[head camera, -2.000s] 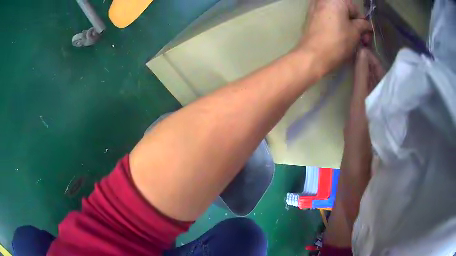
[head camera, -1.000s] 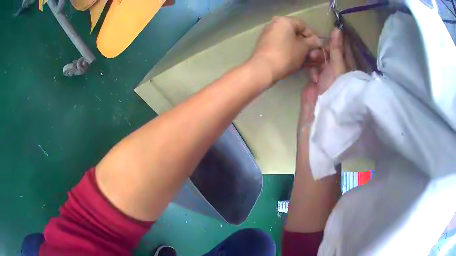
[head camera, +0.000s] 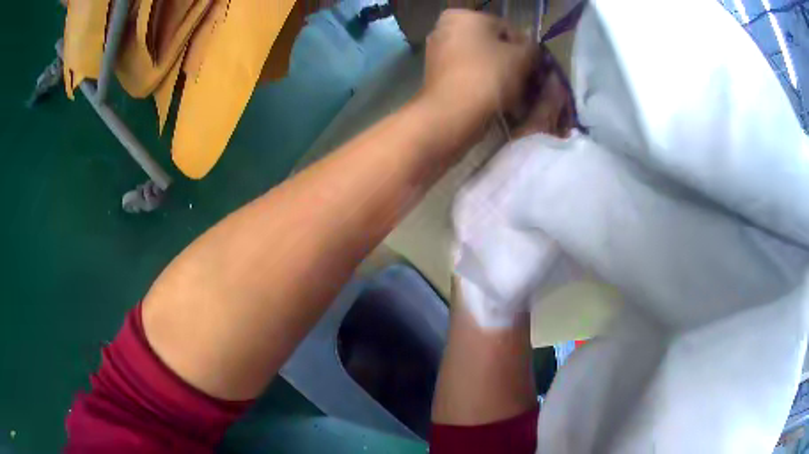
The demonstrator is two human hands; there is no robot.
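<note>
My left hand (head camera: 470, 62) is blurred at the top centre, fingers curled closed around a thin pale thread (head camera: 506, 124) that shows just below them. My right hand (head camera: 543, 111) is close beside it, partly hidden by my left hand and the white cloth cover (head camera: 692, 239); its grip cannot be made out. A purple cord (head camera: 565, 22) runs at the top beside both hands and down along the cloth edge. A loose gathered corner of the cover hangs over my right forearm. The beige panel (head camera: 421, 235) lies beneath my arms.
A grey-blue bin (head camera: 310, 377) stands on the green floor (head camera: 80, 293) below the panel. Orange-yellow leather pieces (head camera: 213, 97) hang at upper left by a grey rack leg with a castor (head camera: 145, 197). A small red thing shows at the cover's lower left edge.
Both hands have shifted left in the view, and the cover now fills more of the right side. More hanging leather shows. The cloth corner now lies over my right wrist and forearm.
</note>
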